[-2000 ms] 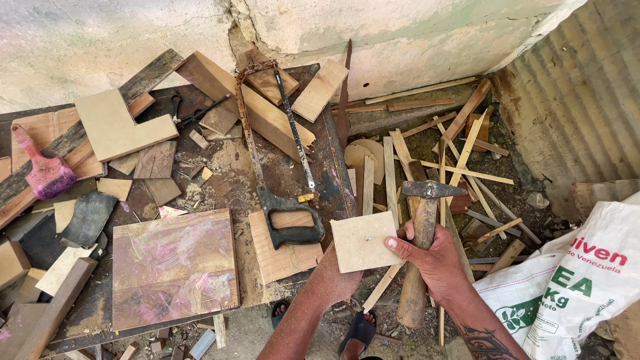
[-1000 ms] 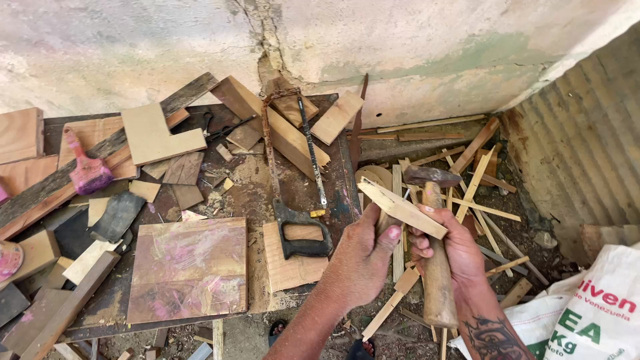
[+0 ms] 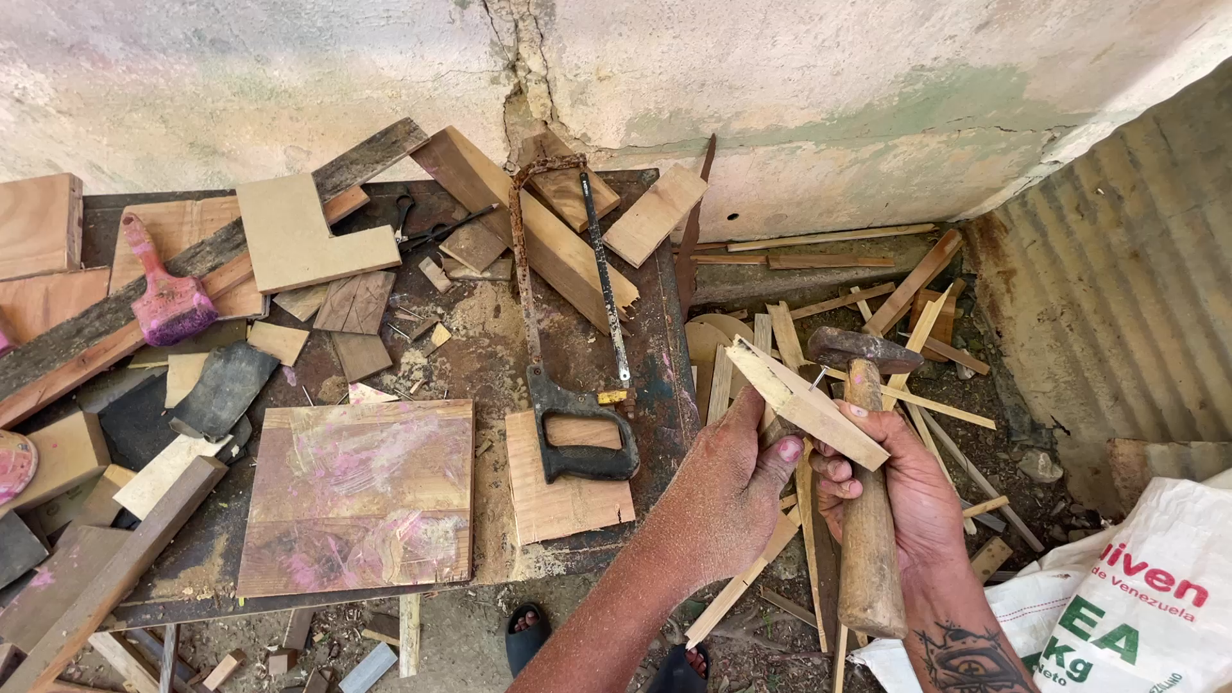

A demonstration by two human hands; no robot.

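Sawdust coats my left hand (image 3: 736, 481), which grips a small light wooden block (image 3: 808, 404) from below, tilted and seen mostly edge-on. A nail (image 3: 818, 377) sticks out of the block's upper side. My right hand (image 3: 895, 472) holds the wooden handle of a hammer (image 3: 869, 500), its dark steel head (image 3: 863, 350) upward, while its fingers also touch the block's right end. On the bench at the left of my hands lie a hacksaw (image 3: 580, 430) with a black handle, partly over a square wooden piece (image 3: 568, 500), and a paint-stained wooden board (image 3: 361, 500).
A worn workbench (image 3: 491, 539) holds offcuts, an L-shaped board (image 3: 308, 236), a pink-stained paintbrush (image 3: 168, 289) and scissors (image 3: 414, 226). Wooden strips (image 3: 934, 404) litter the ground at right, near a white sack (image 3: 1116, 587) and a corrugated metal sheet (image 3: 1116, 269). A cracked wall (image 3: 770, 96) stands behind.
The block, earlier with its broad face toward me, is now tilted edge-on, and the nail shows from the side. Both hands still hold the block and hammer. The view has shifted somewhat.
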